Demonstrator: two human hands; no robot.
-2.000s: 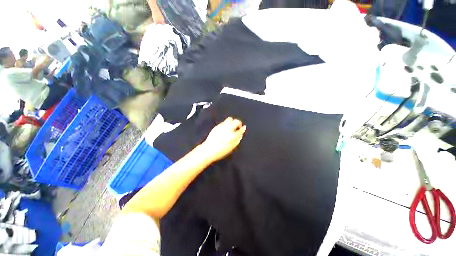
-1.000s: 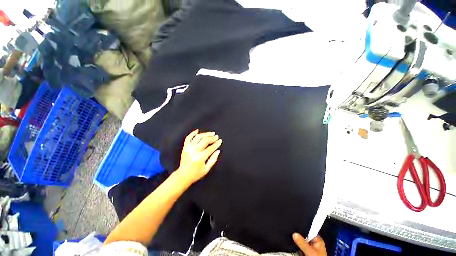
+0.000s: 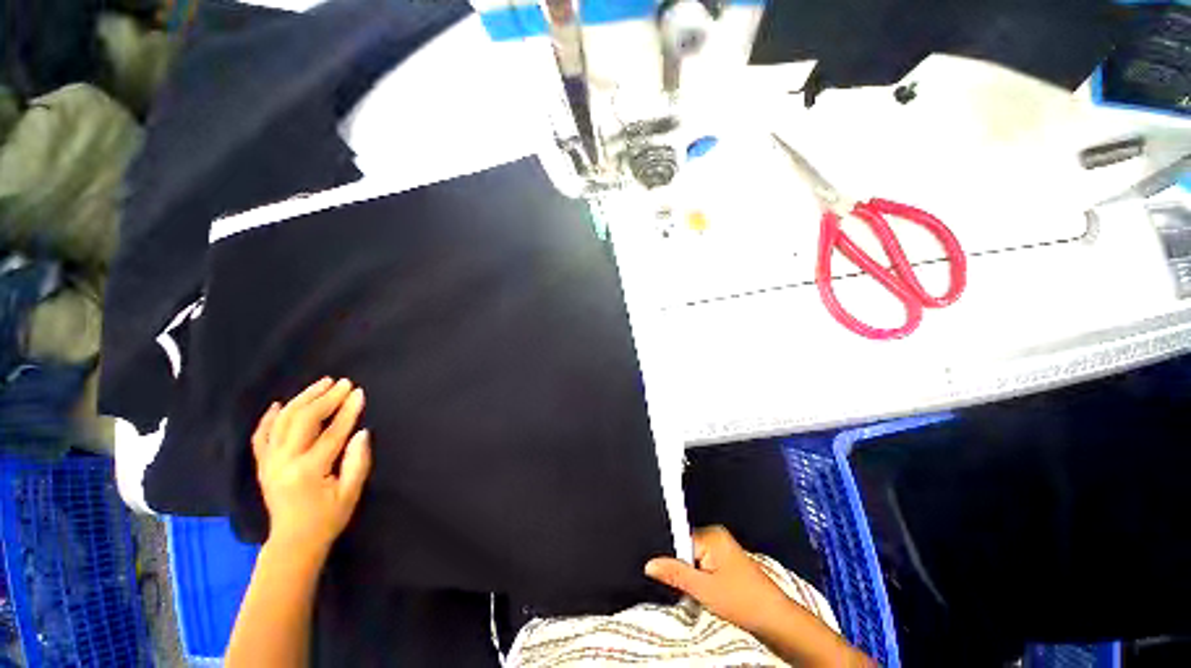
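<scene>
A black fabric panel [image 3: 457,352] lies over the left of the table and hangs to my lap. A white edge [image 3: 653,392] runs along its right side up to the presser foot and needle [image 3: 594,170]. Another white strip shows along its top edge. My left hand [image 3: 310,457] lies on the panel's left part, palm down, fingers slightly apart. My right hand [image 3: 712,574] pinches the panel's near right corner at the white edge, thumb on top. Red-handled scissors [image 3: 891,268] lie right of the needle.
The white machine table [image 3: 993,313] has a ruler [image 3: 940,398] along its front edge. Black pieces [image 3: 914,39] lie at the back right. Blue crates stand below at right [image 3: 856,548] and left [image 3: 65,561], and a blue bin [image 3: 209,587] is beside my left arm.
The view has swung right and closer to the needle. My right hand, out of view two seconds ago, now shows at the near corner. My left hand still rests on the panel, further left in view.
</scene>
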